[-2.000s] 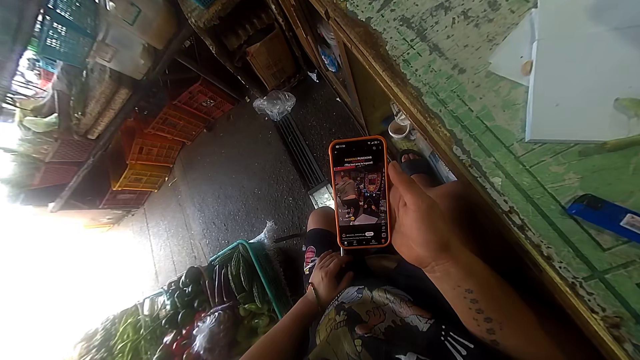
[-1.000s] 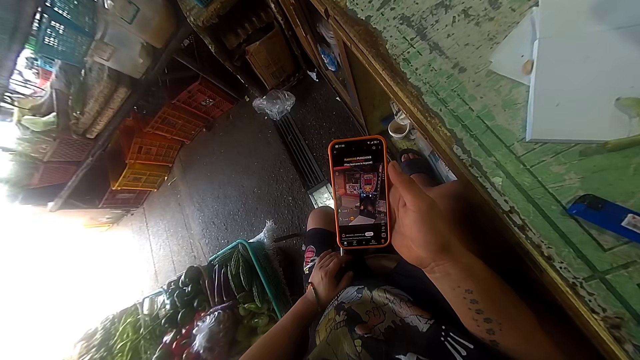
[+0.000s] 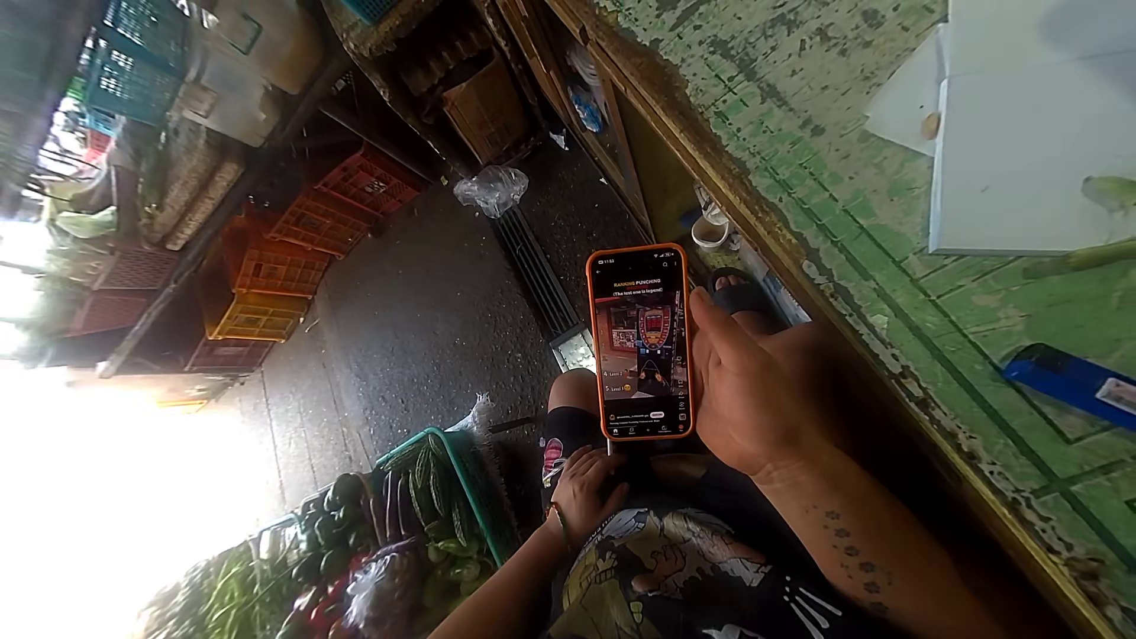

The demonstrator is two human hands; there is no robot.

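My right hand (image 3: 745, 390) holds a smartphone in an orange case (image 3: 641, 342) upright in front of my lap, the thumb along its right edge. A video with text plays on the lit screen. Below and left of the phone, my left hand (image 3: 587, 490) rests on my thigh, over the dark printed shorts, with a thin band at the wrist. Its fingers are slightly apart and nothing shows in them. A short white piece, perhaps a cable, shows at the phone's lower edge.
A green worn tabletop (image 3: 852, 231) lies at right, with a white board (image 3: 1029, 151) and a blue object (image 3: 1069, 382). Left are orange crates (image 3: 302, 226) and a teal crate (image 3: 461, 470) of vegetables. A plastic bag (image 3: 493, 189) lies by a floor grate (image 3: 532, 275); a white cup (image 3: 710, 232) sits under the table.
The picture on the phone screen has changed. Both hands stay where they were, the right one still around the phone.
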